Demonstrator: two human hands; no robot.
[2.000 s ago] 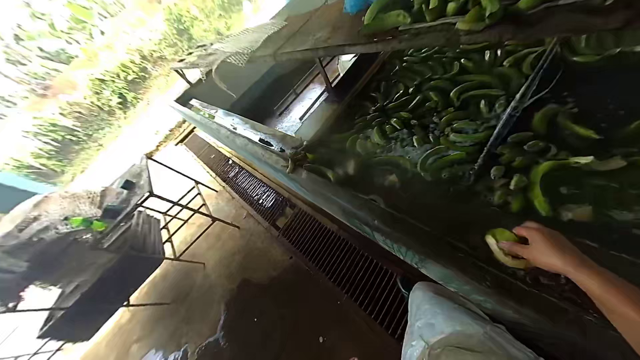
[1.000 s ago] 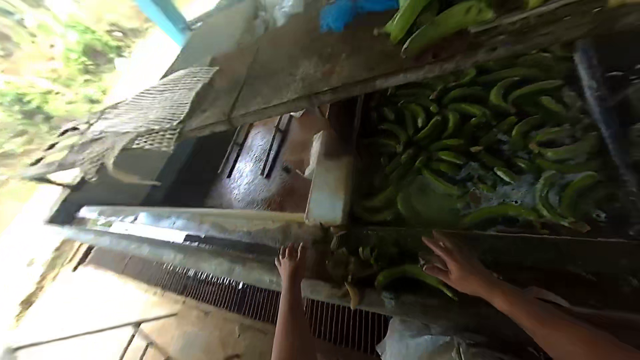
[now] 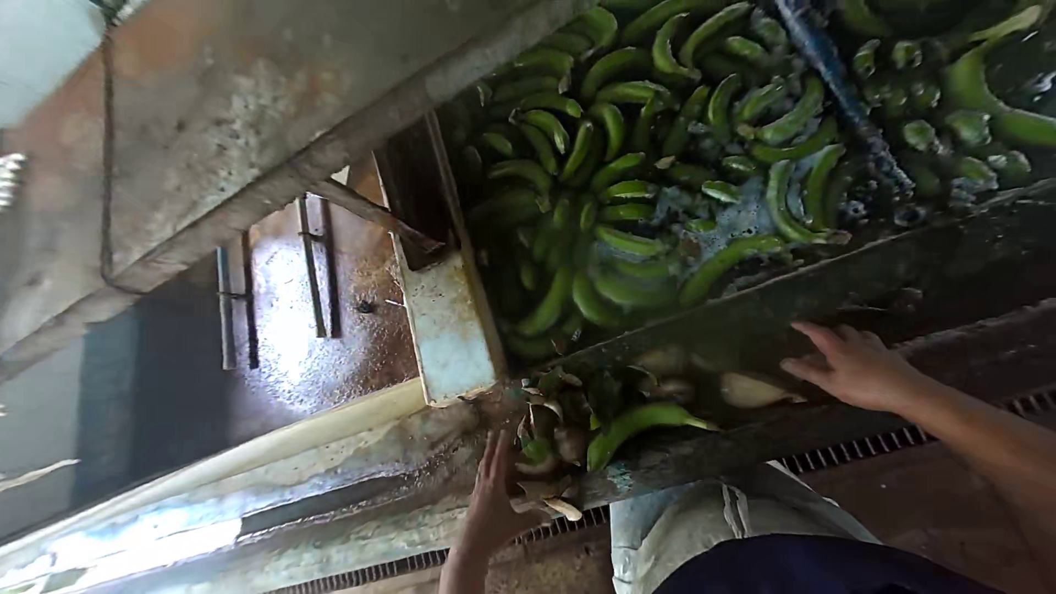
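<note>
My left hand (image 3: 493,499) rests with its fingers stretched against a heap of banana scraps (image 3: 549,429) at the corner of a water channel, its palm partly hidden. A green banana (image 3: 643,425) lies at the right side of this heap. My right hand (image 3: 854,367) is over the channel, fingers apart and holding nothing; a pale scrap (image 3: 755,389) lies just left of its fingertips. Many green bananas (image 3: 627,239) float in the water tank beyond the channel's thin wall (image 3: 742,293).
A blue pipe (image 3: 833,78) slants into the tank. A concrete slab (image 3: 272,107) crosses the upper left. A pale block (image 3: 452,330) stands at the tank's left end. A long gutter (image 3: 355,458) runs to the lower left, and a floor grate (image 3: 858,445) passes below the channel.
The view has moved closer to the tank's left corner. Two seconds ago my right hand held a pale green piece; now it is empty. My left hand has come into view and reached the scraps.
</note>
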